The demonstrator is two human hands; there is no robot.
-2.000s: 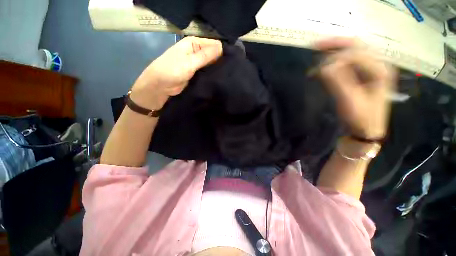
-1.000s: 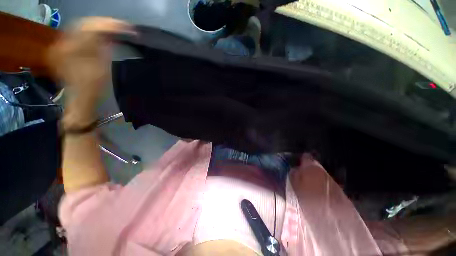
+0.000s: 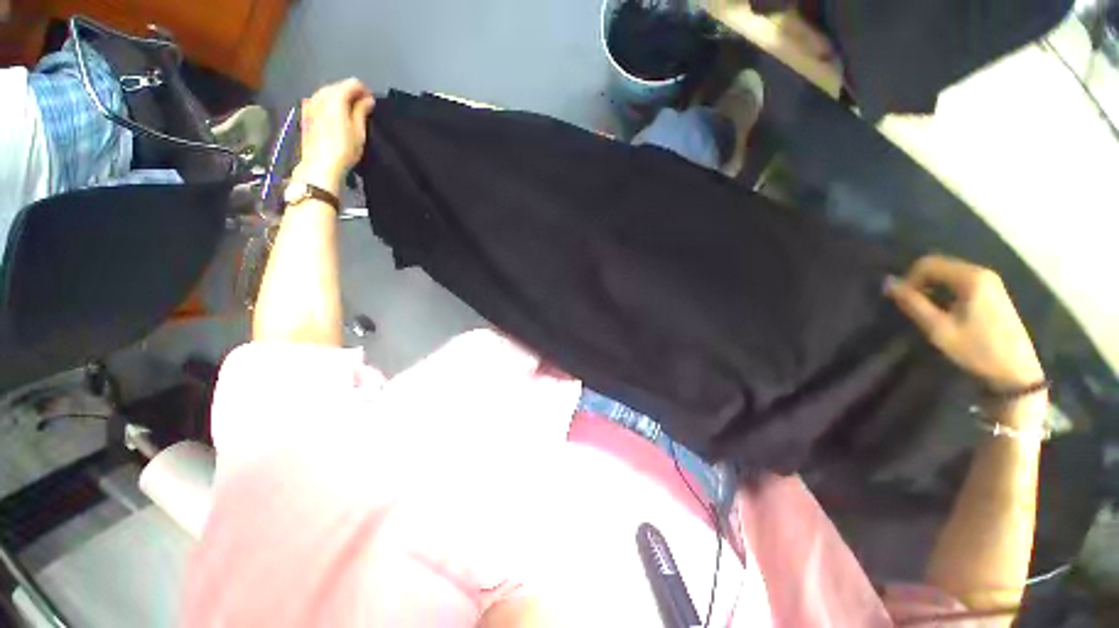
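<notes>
A long black garment piece [image 3: 638, 258] is stretched between my two hands above my lap. My left hand [image 3: 334, 129] grips its far left end, fingers closed on the cloth. My right hand [image 3: 969, 313] pinches it near its right end, thumb and fingers together on the cloth. The left edge of the piece looks uneven. The cloth hides most of my lap. Another black piece [image 3: 939, 49] lies on the cream machine table [image 3: 1006, 160] at the upper right.
A round bucket [image 3: 650, 84] with dark contents stands on the floor at the top. A shoe [image 3: 741, 119] is beside it. A black chair [image 3: 104, 270], a person's checked clothing [image 3: 80, 104] and a wooden cabinet [image 3: 209, 37] are at the left.
The view has turned toward the left. The black piece, first gathered in front of me, is now spread out between both hands. My right hand is back fully in view.
</notes>
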